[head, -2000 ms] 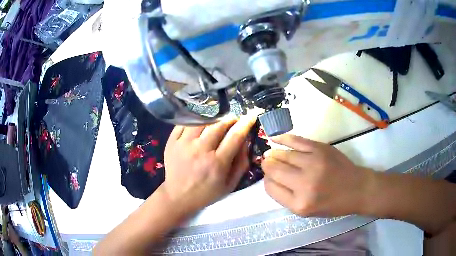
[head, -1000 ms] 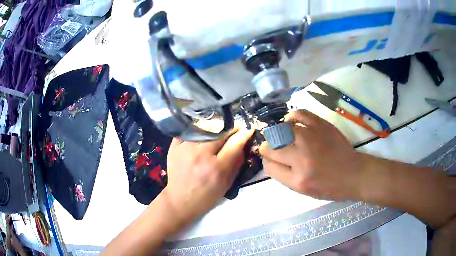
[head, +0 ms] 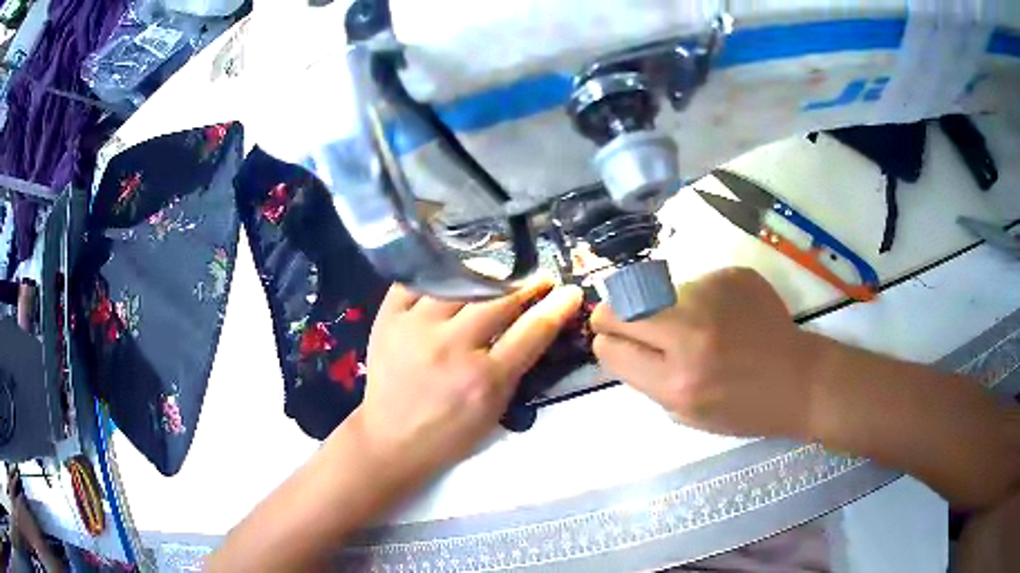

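A dark floral fabric panel [head: 317, 325] lies on the machine bed and runs under my left hand to the needle area. My left hand [head: 442, 358] presses flat on it, fingertips beside the presser area. My right hand [head: 710, 353] pinches the fabric's edge just below the grey ridged tension knob [head: 640, 290], which partly hides the fingertips. A small dark part of the cloth shows between the hands. The needle and the exact seam are hidden by the machine head [head: 503, 67] and fingers.
A second floral panel [head: 168, 291] lies at left. Thread snips [head: 800, 241] lie open at right, with black scraps [head: 895, 151] behind. A metal tip [head: 990, 233] shows at the far right. A measuring tape [head: 626, 515] lines the front edge. Purple cloth [head: 50, 123] is at far left.
My right hand has shifted from lower down, up to the tension knob, then slightly lower again. Less fabric shows between the hands than at first. The whole view has also shifted slightly.
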